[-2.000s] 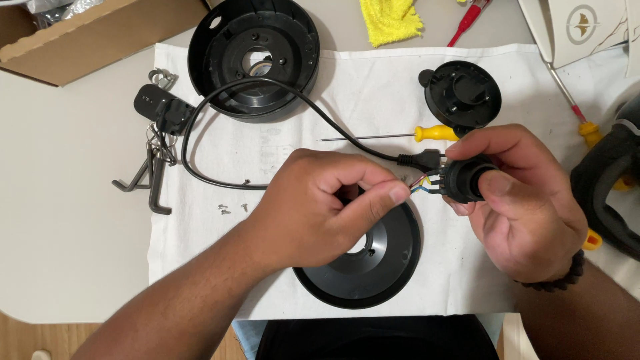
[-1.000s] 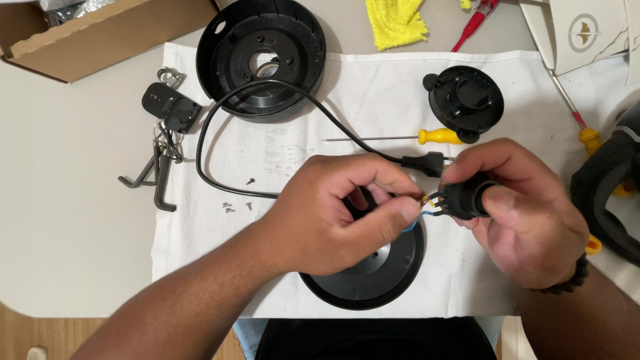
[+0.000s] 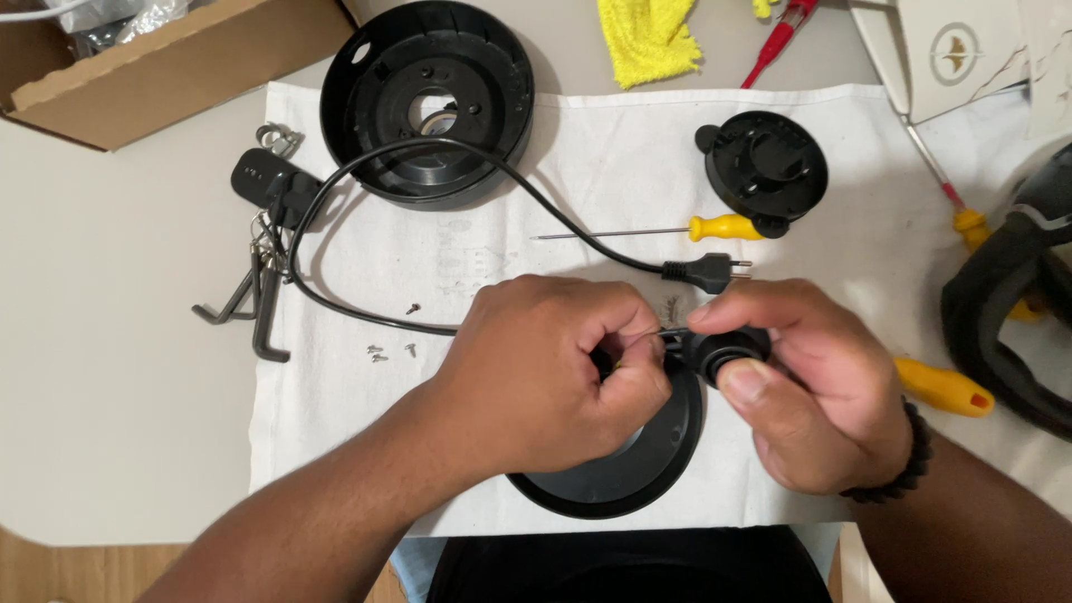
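Observation:
My right hand [image 3: 812, 385] holds a small round black plastic connector [image 3: 725, 347] between thumb and fingers. Thin wires [image 3: 672, 342] run from it into the pinched fingertips of my left hand [image 3: 561, 368], which hide their far ends. Beneath my left hand lies a black round disc [image 3: 603, 486], partly covered. A black power cord [image 3: 536, 191] loops on the left, its two-pin plug [image 3: 708, 272] just above my right hand. Beyond it are a yellow-handled screwdriver [image 3: 724, 228] and a black round plastic part with tabs [image 3: 766, 166].
A black round housing [image 3: 427, 92] stands at the back. Several small screws [image 3: 378, 352] lie on the white cloth [image 3: 335, 435]. Hex keys [image 3: 266, 318] are at left, a cardboard box [image 3: 184, 75] behind. Yellow cloth [image 3: 649, 38], another yellow handle [image 3: 946, 387] and a black padded strap [image 3: 963, 310] lie further right.
The coloured wires seen between my hands earlier are now mostly hidden by my left fingers. The connector has turned in my right hand, its round opening now facing more toward the camera.

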